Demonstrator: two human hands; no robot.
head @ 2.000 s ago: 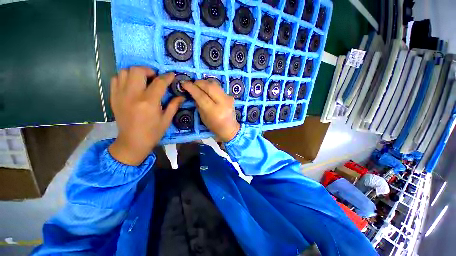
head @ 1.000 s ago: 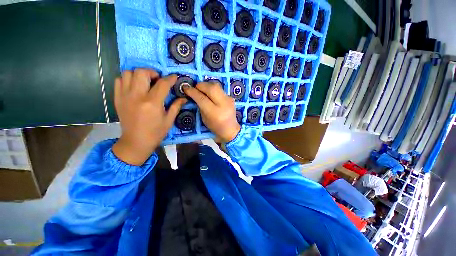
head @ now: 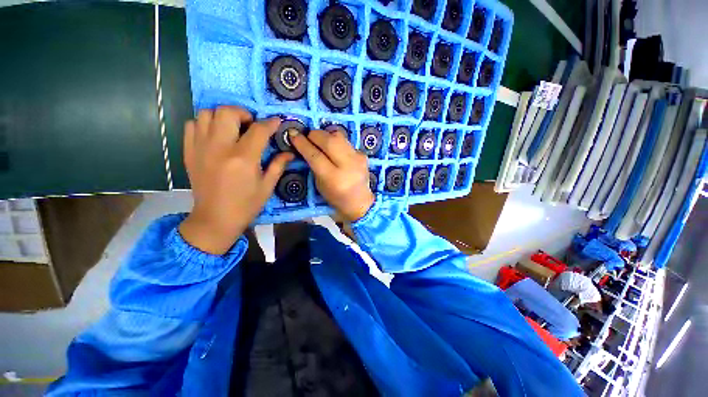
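Note:
A blue foam divider tray (head: 221,68) holds round black components, one per cell in most cells; the left column has bare cells. My left hand (head: 233,167) has its thumb and index finger around the left edge of one round black component (head: 284,133) in its cell, in the second row from the near edge. My right hand (head: 335,167) has its fingertips on the pale-ringed centre of the same component. Another component (head: 293,186) sits in the cell just below, between the hands. The fingers partly cover the component being touched.
The tray lies on a dark-green surface (head: 78,101) with a pale strip. Upright grey, white and blue boards (head: 605,147) stand at right. Cardboard boxes (head: 458,213) are below the tray's near edge. Red bins, a white rack (head: 621,318) and people in blue are at lower right.
The tray and both hands have shifted slightly right in view. The right fingertips have moved a little on the component's centre. Both hands stay at the same component.

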